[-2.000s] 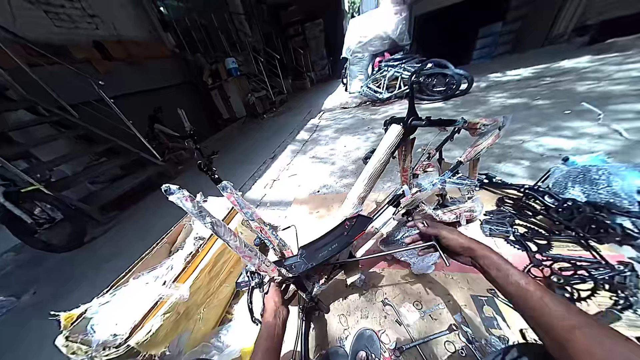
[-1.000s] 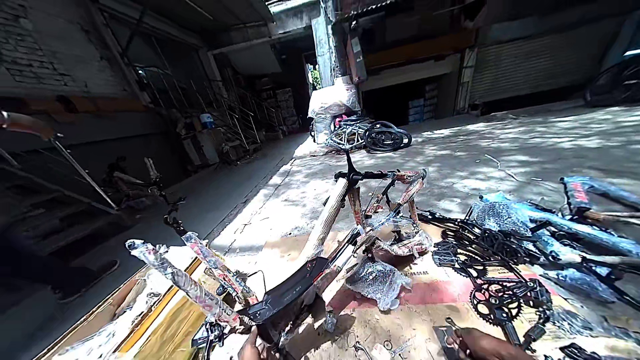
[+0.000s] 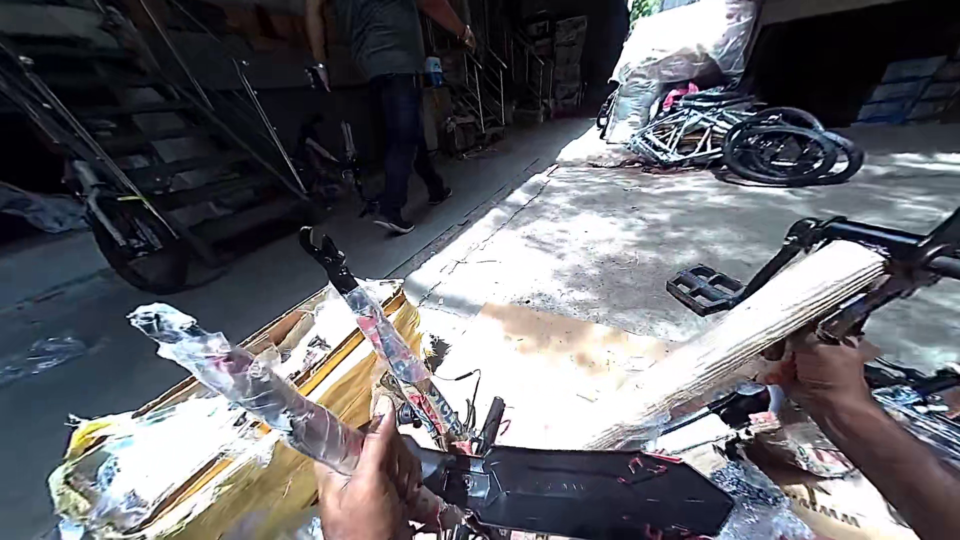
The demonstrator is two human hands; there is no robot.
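Observation:
My left hand (image 3: 375, 472) is closed around the lower end of a plastic-wrapped fork leg (image 3: 262, 390) of a bicycle. The second wrapped leg (image 3: 390, 345) stands beside it with a black tip. A black plastic fender-like panel (image 3: 592, 491) lies across the frame just right of that hand. My right hand (image 3: 825, 367) grips the bicycle near the crank, under a frame tube wrapped in pale corrugated padding (image 3: 750, 330). A black pedal (image 3: 705, 289) sticks out left of the crank arm. What exactly the right fingers hold is partly hidden.
An open cardboard box (image 3: 330, 457) with plastic wrapping stands at the left. Flat cardboard (image 3: 562, 345) lies on the concrete ahead. A person (image 3: 397, 97) walks by near metal stairs (image 3: 172, 150). Bicycle frames (image 3: 690, 131) and wheels (image 3: 784, 150) are heaped farther back.
The right hand has gone from low at the right, holding a small part, to the frame near the crank. The left hand is now on the wrapped leg. A walking person has appeared. The bicycle looks closer.

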